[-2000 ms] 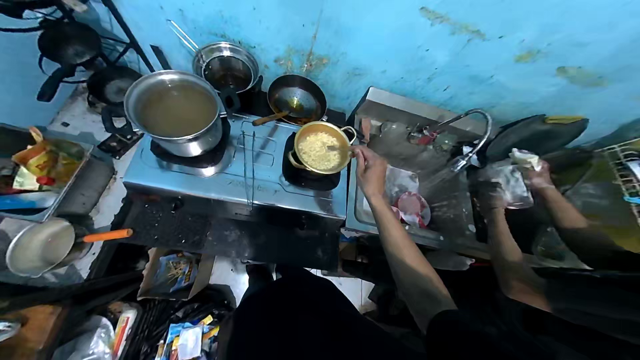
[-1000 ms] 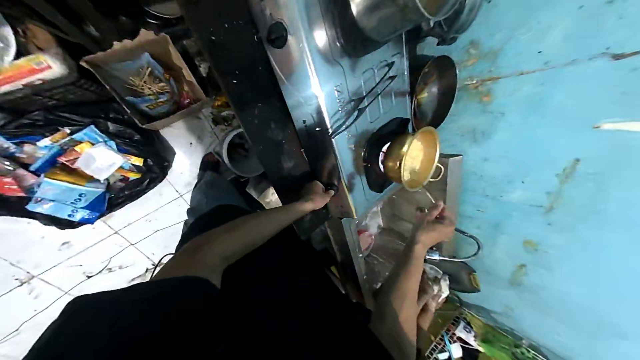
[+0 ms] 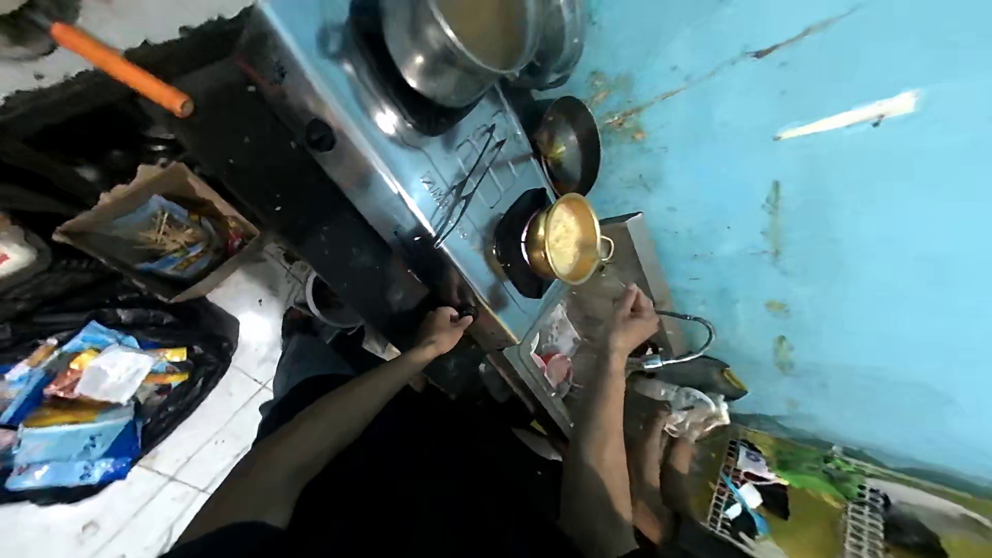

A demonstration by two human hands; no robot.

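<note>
My left hand (image 3: 443,332) grips the black control knob (image 3: 468,312) at the right end of the gas stove's front. Beside the small golden pot (image 3: 570,239) is my right hand (image 3: 634,319), fingers pinched together; whether a thin utensil is between them is not clear. The pot holds pale yellow food, perhaps noodles, and stands on the right burner (image 3: 523,244) of the stove (image 3: 434,182). Black metal tongs (image 3: 470,186) lie on the stovetop. A large steel pot (image 3: 457,58) with brownish liquid stands on the other burner.
A dark frying pan (image 3: 570,146) sits behind the stove. The steel sink (image 3: 628,252) with a curved faucet (image 3: 701,329) adjoins it; another person's hands (image 3: 682,434) are near a clear plastic bag (image 3: 694,407). A cardboard box (image 3: 167,232) and black trash bag (image 3: 209,341) are at left.
The view has turned strongly since the first frame. My left hand, not seen two seconds ago, has been at the stove knob since the middle frame. My right hand remains near the golden pot.
</note>
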